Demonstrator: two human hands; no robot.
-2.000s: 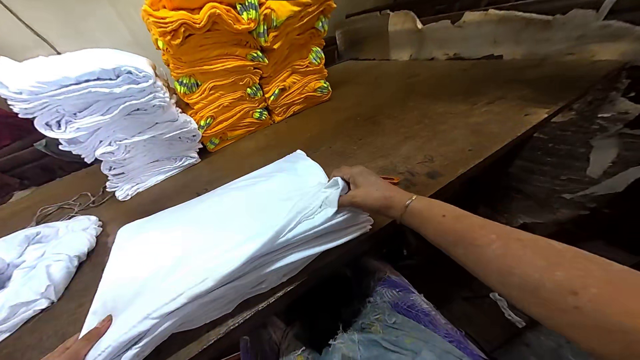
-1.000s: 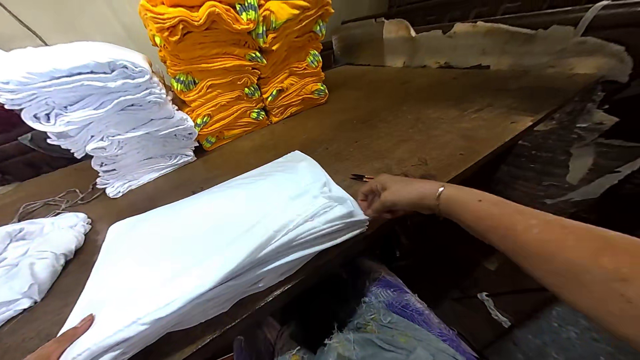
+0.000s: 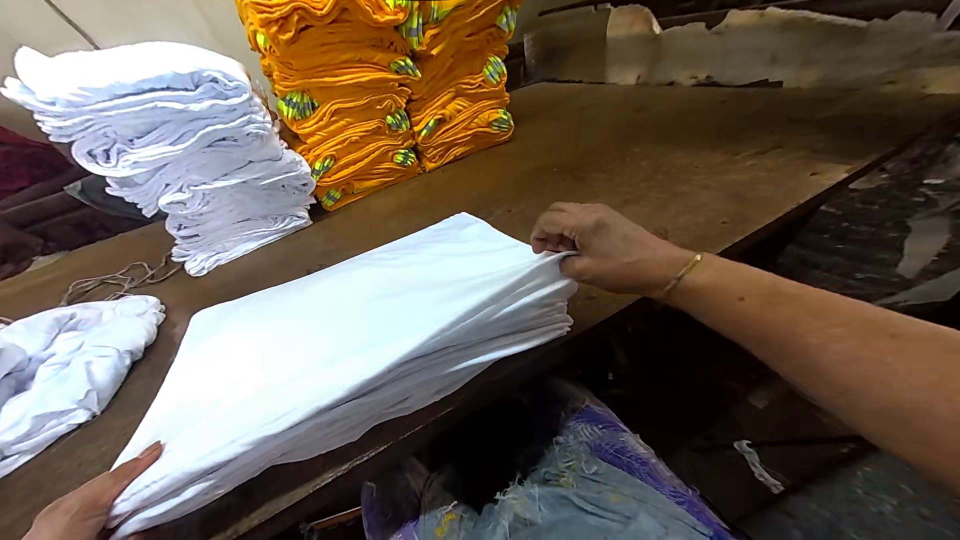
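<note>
A stack of folded white cloth (image 3: pixel 345 330) lies along the near edge of a brown table (image 3: pixel 660 142). My right hand (image 3: pixel 600 247) pinches the top layer at the stack's right corner between thumb and fingers. At the lower left, my left hand (image 3: pixel 94 499) rests on the stack's near left corner, thumb on top; its fingers are mostly hidden, so its hold is unclear. A crumpled white cloth (image 3: pixel 75 360) lies at the far left.
Behind stand a tall pile of folded white cloth (image 3: pixel 187 150) and orange fabric stacks (image 3: pixel 352 97) with yellow-green patterned parts. Thin cord (image 3: pixel 120 281) lies by the white pile. Below the table edge are a grey-blue cloth (image 3: pixel 570 495) and a white scrap (image 3: pixel 757 465).
My right hand, which had a dark, thin tool beside it one second ago, now holds the top layer's corner; the tool no longer shows. My left hand stays at the near left corner.
</note>
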